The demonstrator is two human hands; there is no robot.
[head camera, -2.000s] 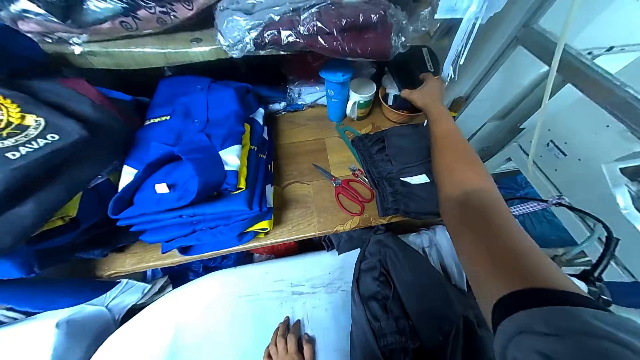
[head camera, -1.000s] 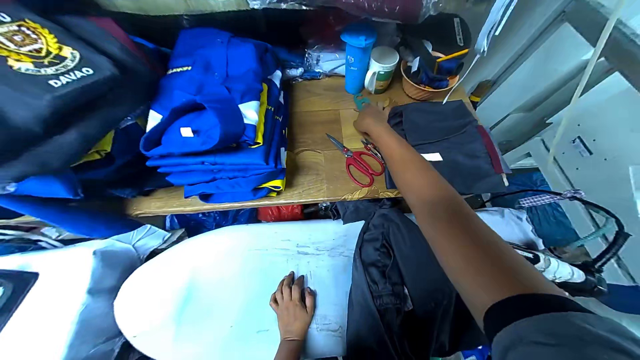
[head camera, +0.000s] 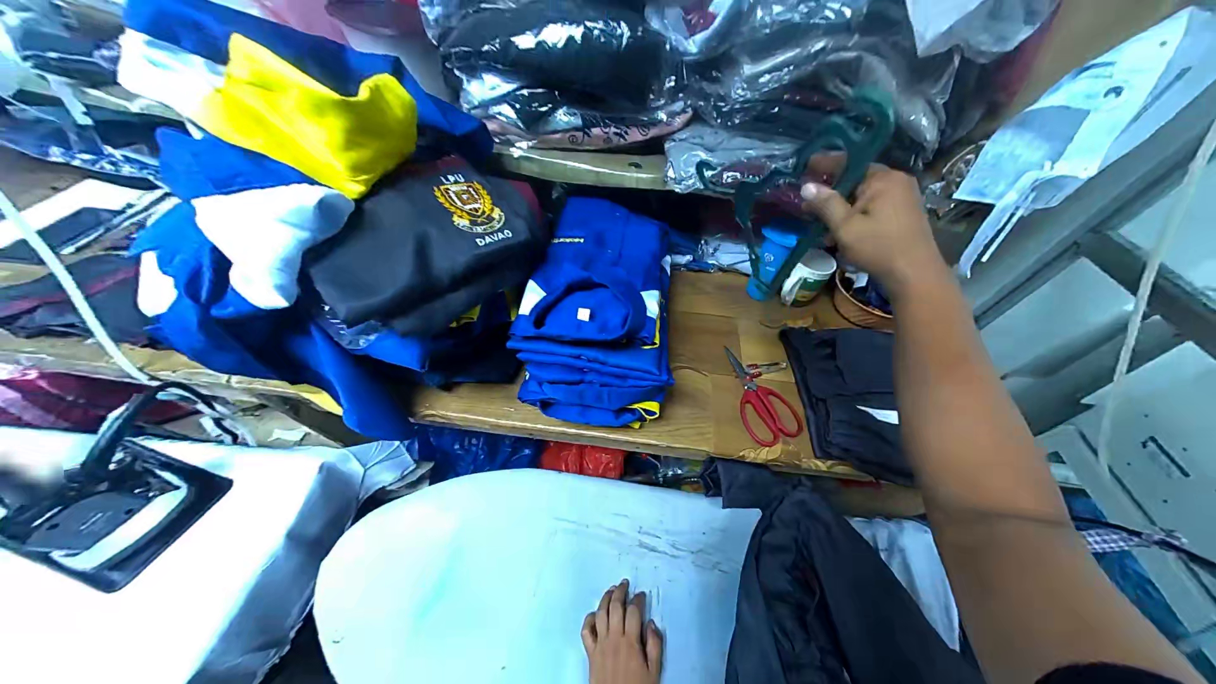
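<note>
My right hand [head camera: 879,218] grips a dark green plastic piece with curved cut-outs, probably a French curve ruler [head camera: 855,142], raised in front of the upper shelf. My left hand [head camera: 623,632] rests flat on a white padded pressing board [head camera: 494,570]. Dark trousers [head camera: 817,579] drape over the board's right side. On the wooden shelf lie red-handled scissors [head camera: 768,410], with a small metal tool [head camera: 766,368] beside their blades. Folded dark cloth [head camera: 845,399] is right of them, and a stack of folded blue shirts [head camera: 594,323] is left.
Behind my right hand stand a blue tumbler [head camera: 774,258], a mug [head camera: 809,275] and a wicker basket [head camera: 860,306]. Dark garments [head camera: 418,247] pile at left. An iron [head camera: 95,513] sits on a white surface at lower left. Plastic-wrapped clothes [head camera: 560,57] fill the upper shelf.
My right hand has lifted the green piece from the shelf beside the folded dark cloth. My left hand remains on the board. The view has swung left.
</note>
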